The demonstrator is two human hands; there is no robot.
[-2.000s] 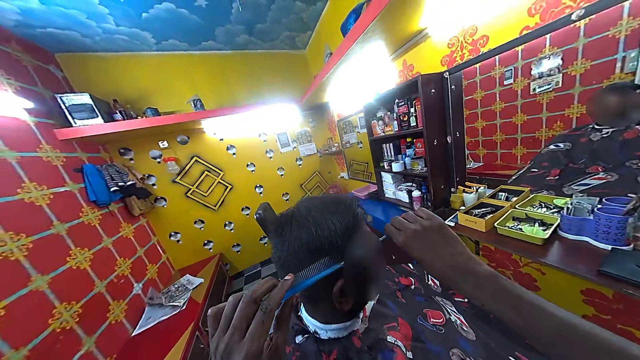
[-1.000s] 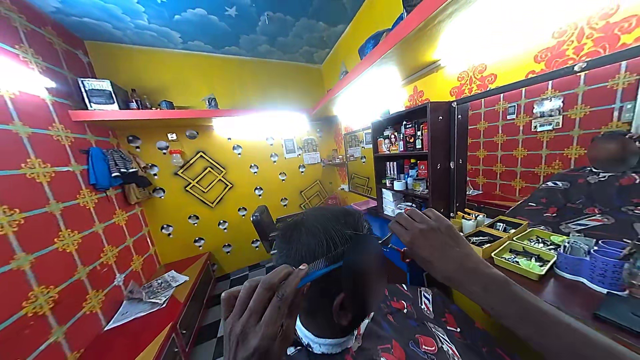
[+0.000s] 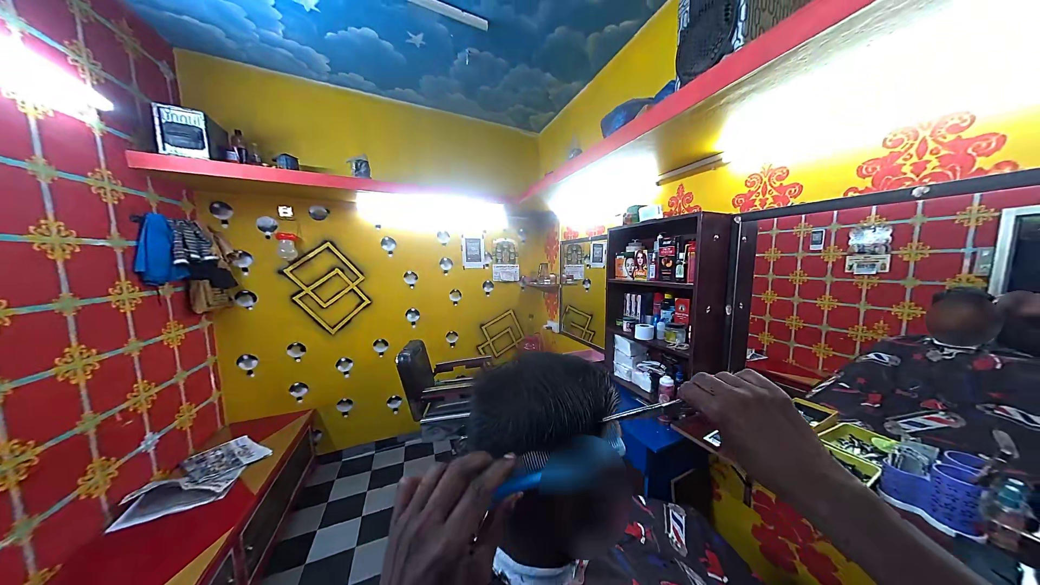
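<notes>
A seated person's head with short dark hair [image 3: 532,398] is low in the middle, above a dark patterned barber cape [image 3: 674,544] and a white neck strip [image 3: 532,569]. My left hand [image 3: 447,516] holds a blue comb [image 3: 520,485] at the side of the head, its teeth against the hair. In my right hand [image 3: 727,406] are slim metal scissors [image 3: 642,412], their tips at the hair on the head's right side in view. Whether the blades are apart cannot be told. The face is blurred.
A counter at right bears yellow trays of tools [image 3: 853,455] and purple baskets [image 3: 955,496] below a wall mirror [image 3: 877,292]. A dark shelf unit [image 3: 715,284] holds bottles. Behind are a barber chair [image 3: 418,378] and, left, a red counter [image 3: 203,520] with newspapers [image 3: 195,479].
The comb has moved from the back of the head toward the face side. The scissors remain by the hair in my right hand. The view has shifted somewhat.
</notes>
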